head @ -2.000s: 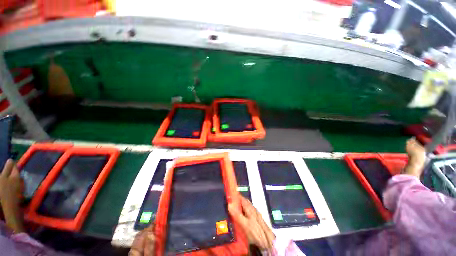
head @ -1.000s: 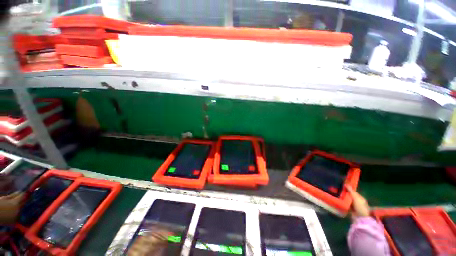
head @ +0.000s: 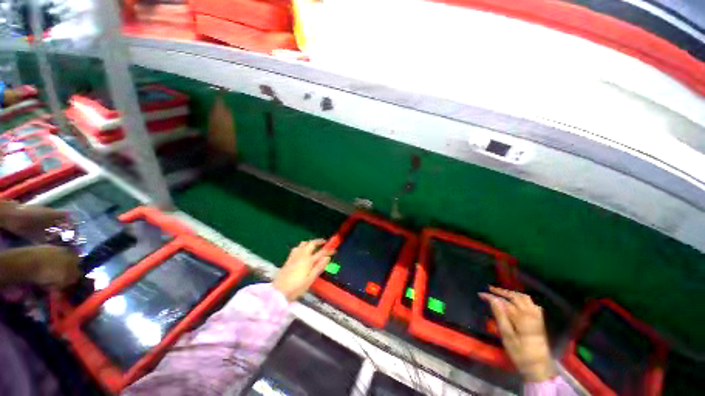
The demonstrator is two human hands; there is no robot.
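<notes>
Three red foam trays with black tablets lie on the back ledge. My left hand (head: pixel 305 269) has its fingertips at the left edge of the left tray (head: pixel 348 304); its tablet (head: pixel 371 255) shows a green and an orange-red square. My right hand (head: pixel 524 329) is over the right side of the middle tray (head: pixel 448 338), fingers apart and bent above its tablet (head: pixel 461 282), partly hiding an orange square. Neither hand visibly grips anything. The third tray (head: pixel 576 367) lies to the right, its tablet showing a green square.
A white tray (head: pixel 367 377) with tablets lies in front, cut off below. Red trays (head: pixel 100 352) with glossy tablets are at left, beside another person's hands (head: pixel 39 267). Stacked trays (head: pixel 131 116) stand behind a metal post (head: pixel 137 116). A shelf edge (head: pixel 417 128) carries a small meter (head: pixel 498 147).
The view has turned and shifted. The hand at the right-hand ledge tray has let go, and that tray now lies on the ledge. Both my hands are now at the left and middle ledge trays.
</notes>
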